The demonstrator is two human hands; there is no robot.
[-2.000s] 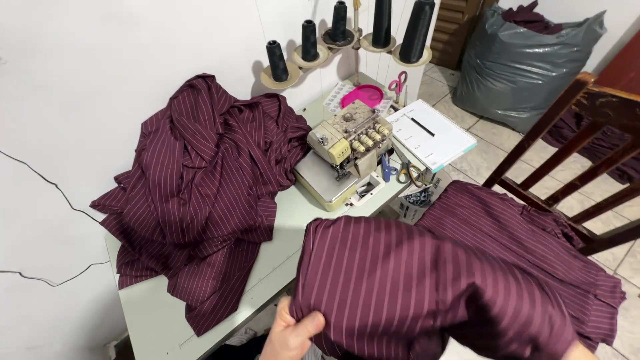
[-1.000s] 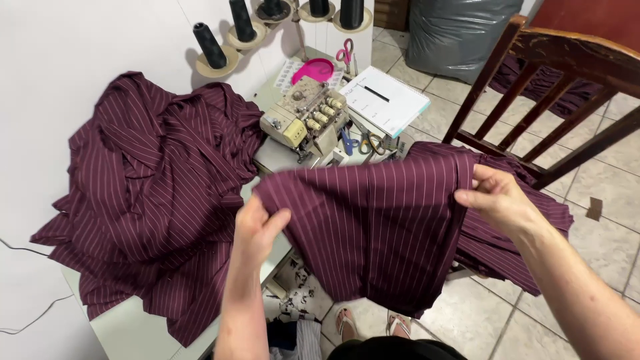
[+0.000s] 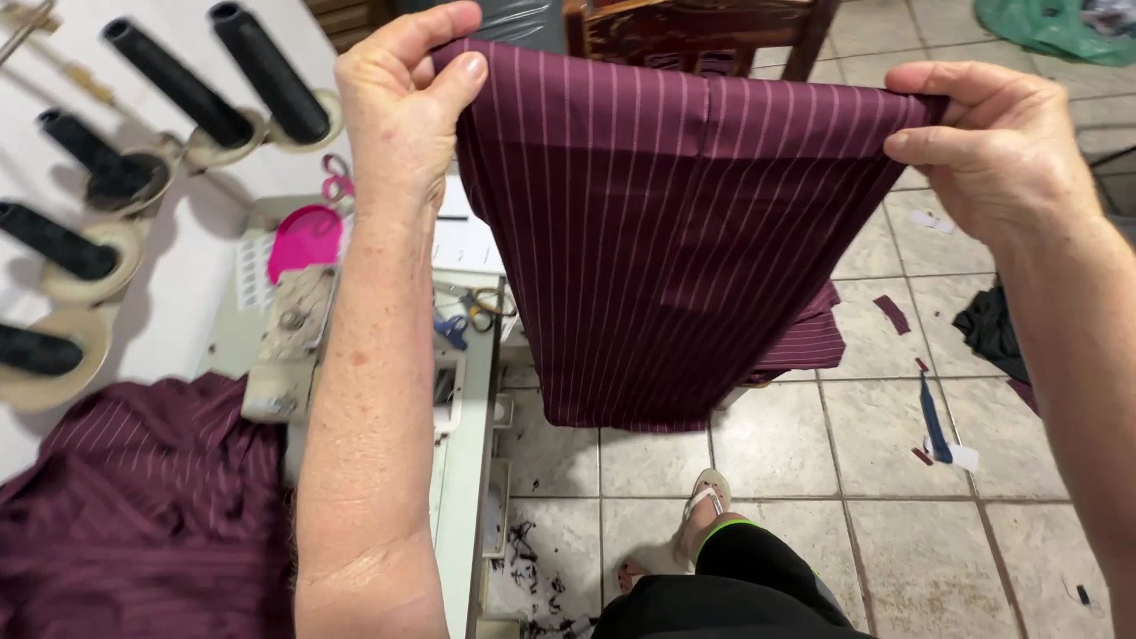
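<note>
A maroon pinstriped fabric piece [image 3: 683, 240] hangs folded between my two hands, its top edge pulled fairly straight and a vertical seam near the middle. My left hand [image 3: 408, 98] pinches its upper left corner between thumb and fingers. The upper right corner is gripped by my right hand [image 3: 985, 142]. Below and behind the held piece, part of another striped fabric [image 3: 808, 337] shows. A heap of the same cloth [image 3: 151, 497] lies at lower left on the sewing table [image 3: 461, 524], beside a serger [image 3: 288, 346] partly hidden by my left forearm.
Black thread cones [image 3: 271, 75] stand along the wall. Scissors [image 3: 484, 306], a pink dish [image 3: 306, 240] and a paper sheet [image 3: 466, 235] are on the table. A wooden chair [image 3: 692, 27] stands ahead. Scraps [image 3: 892, 315] and dark cloth [image 3: 990, 333] lie on the tiled floor.
Both hands have risen with the fabric, which now hangs full length between them. Two seconds ago it was bunched over the table's near edge. The view has shifted right.
</note>
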